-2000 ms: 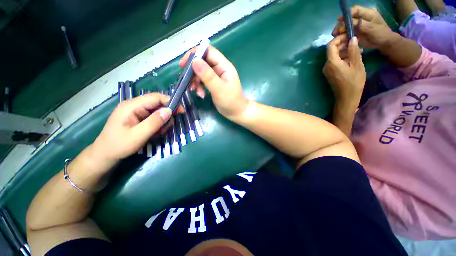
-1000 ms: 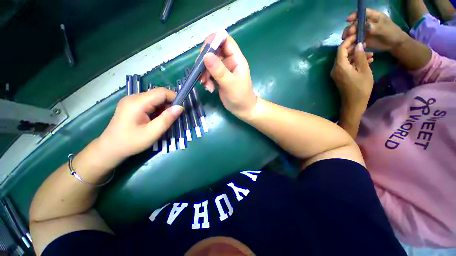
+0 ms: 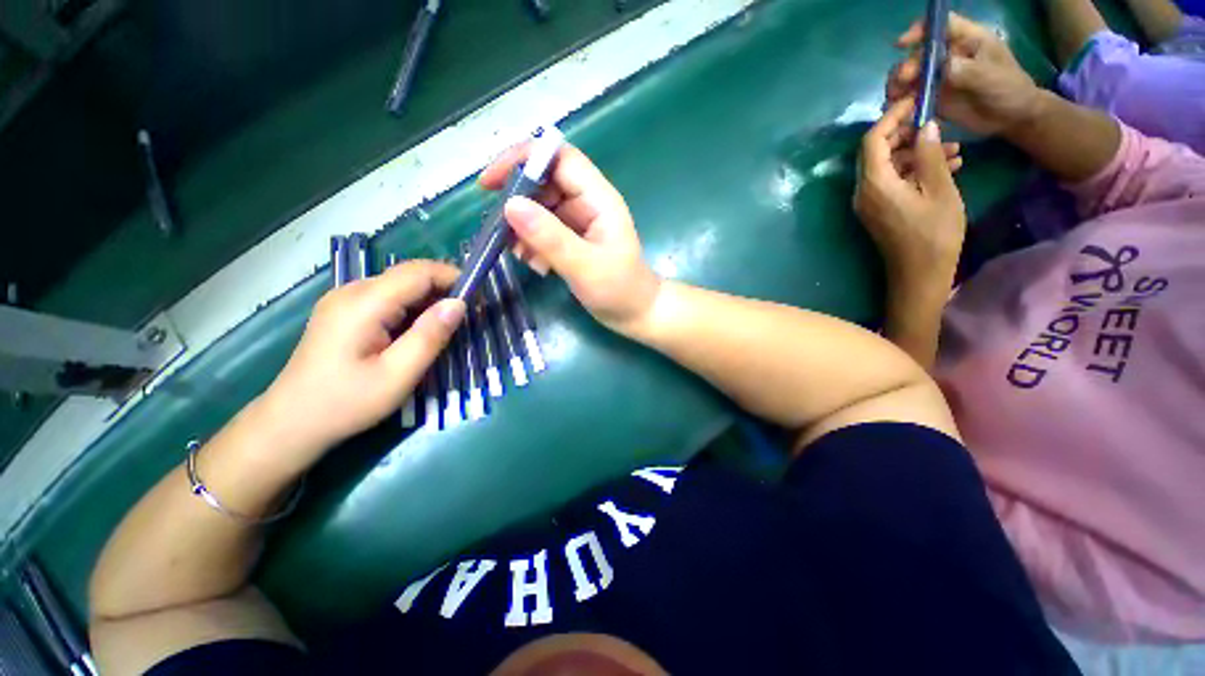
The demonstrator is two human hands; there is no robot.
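Observation:
A dark pen-like stick with a white upper end is held slanting between both hands. My left hand pinches its lower dark end between thumb and fingers. My right hand grips it near the white end, with the thumb on top. Below the hands, a row of similar sticks lies fanned on the glossy green worktop, white ends toward me. My left hand hides part of the row. Two dark sticks show at the row's far left.
A scuffed white rail runs beyond the row, with a grey-white frame post at left. Loose sticks lie on the dark green conveyor. A neighbour in a pink shirt holds a stick at right. More sticks lie lower left.
Both hands still hold the stick; they have moved slightly down with it since one second ago. Loose sticks on the conveyor have shifted toward the lower left.

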